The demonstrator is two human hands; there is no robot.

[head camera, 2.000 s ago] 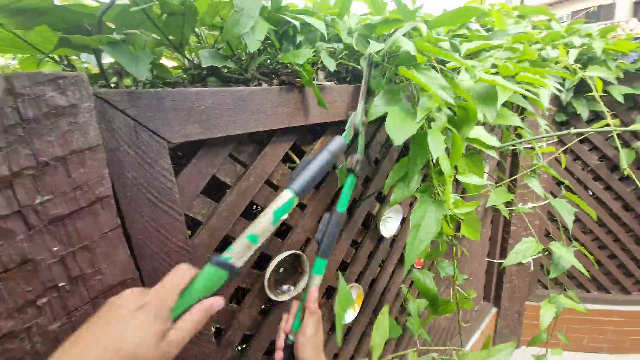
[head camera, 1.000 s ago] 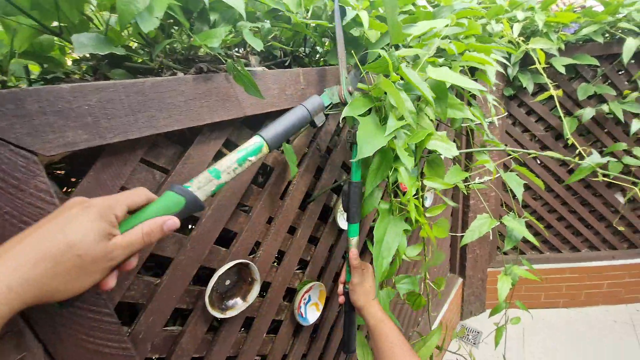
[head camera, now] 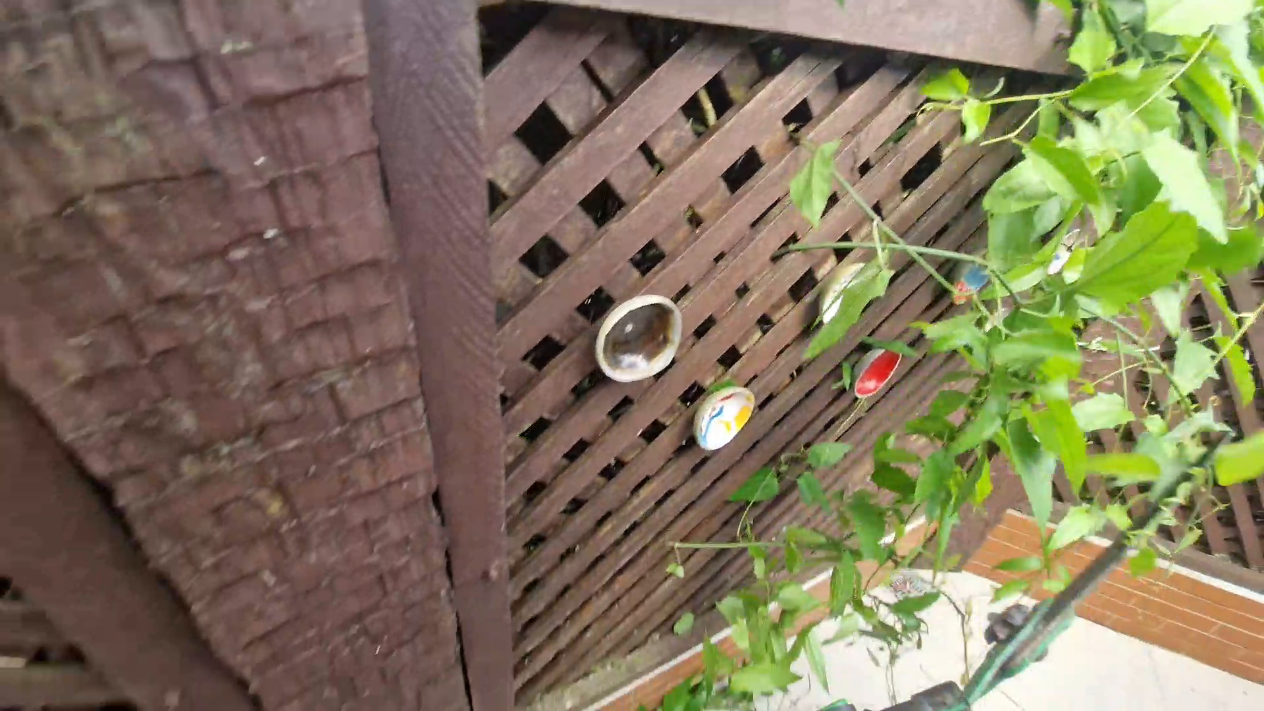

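The hedge shears [head camera: 1027,632] reach in from the bottom right, blurred, with their blades pointing up and right among the leaves and part of the green and black handles at the lower edge. Neither my left hand nor my right hand shows, so their hold on the handles is hidden. Leafy green vines [head camera: 1037,346] hang along the right side, in front of a brown wooden lattice [head camera: 612,237]. A long stem sticks out leftward across the lattice.
Small bowls hang on the lattice: a brown one [head camera: 639,339], a multicoloured one [head camera: 724,418] and a red one [head camera: 877,373]. A rough brown pillar [head camera: 217,346] stands at left. Below lie a pale floor [head camera: 1136,662] and a low brick border [head camera: 1175,602].
The shears have moved from the top of the vines down to the lower right. Both hands have gone out of view. The view has swung left and down.
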